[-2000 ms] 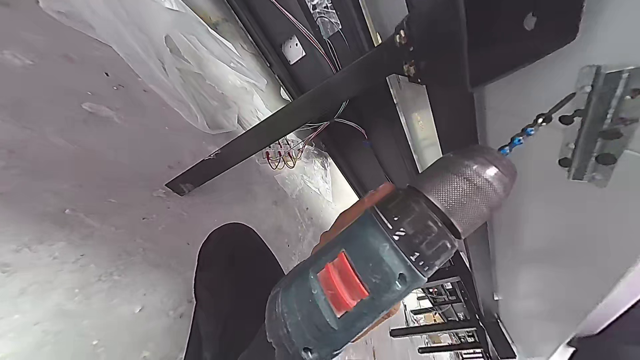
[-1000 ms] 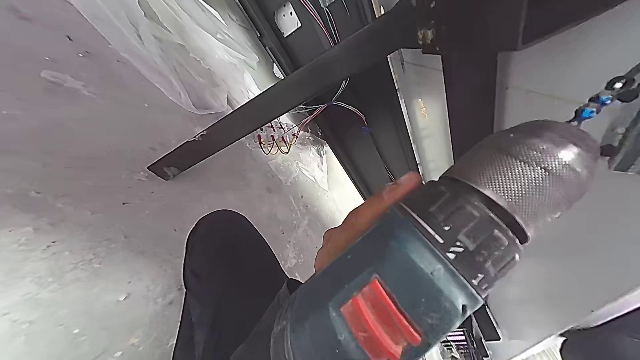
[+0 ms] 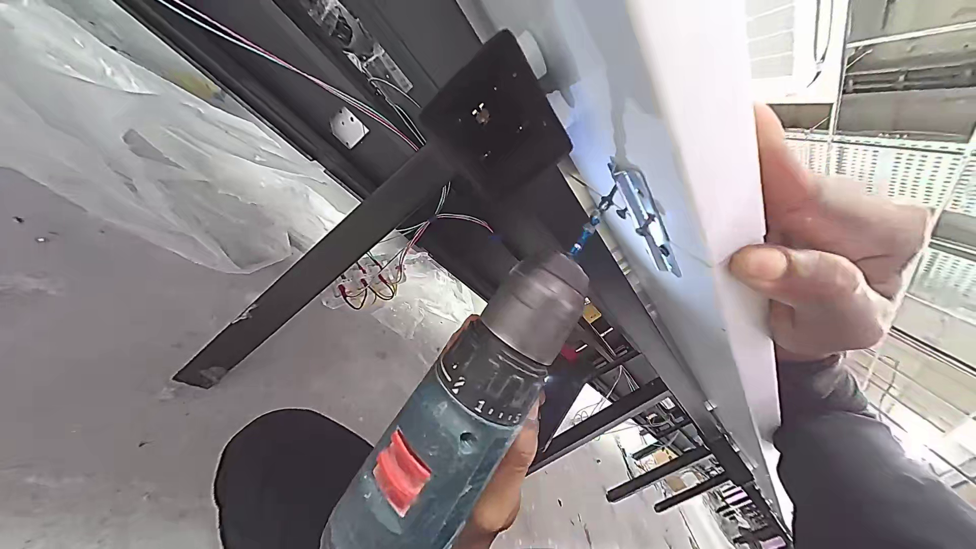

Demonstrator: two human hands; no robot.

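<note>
A cordless drill (image 3: 435,442) with a blue-green body, a red switch and a knurled chuck fills the lower middle of the head view. My left hand (image 3: 507,480) is closed around it, partly hidden behind the body. From the chuck a twisted bluish bit (image 3: 583,232) points up to a small metal bracket (image 3: 644,221) with dark screws on a pale panel (image 3: 705,152). The bit's end overlaps the bracket's upper part; contact is unclear. At the right, my right hand (image 3: 831,244) grips the panel's edge, fingertips against its face.
A black metal bar (image 3: 305,274) with a square plate (image 3: 496,114) crosses beside the drill. Loose wires (image 3: 366,290) hang behind it. Plastic sheeting (image 3: 168,145) lies at upper left. A dark-clothed knee (image 3: 290,473) is low on the left. More black bars (image 3: 659,473) stand at lower right.
The view has shifted, showing the panel's edge and my right hand, both out of view before. My left hand stays closed on the drill.
</note>
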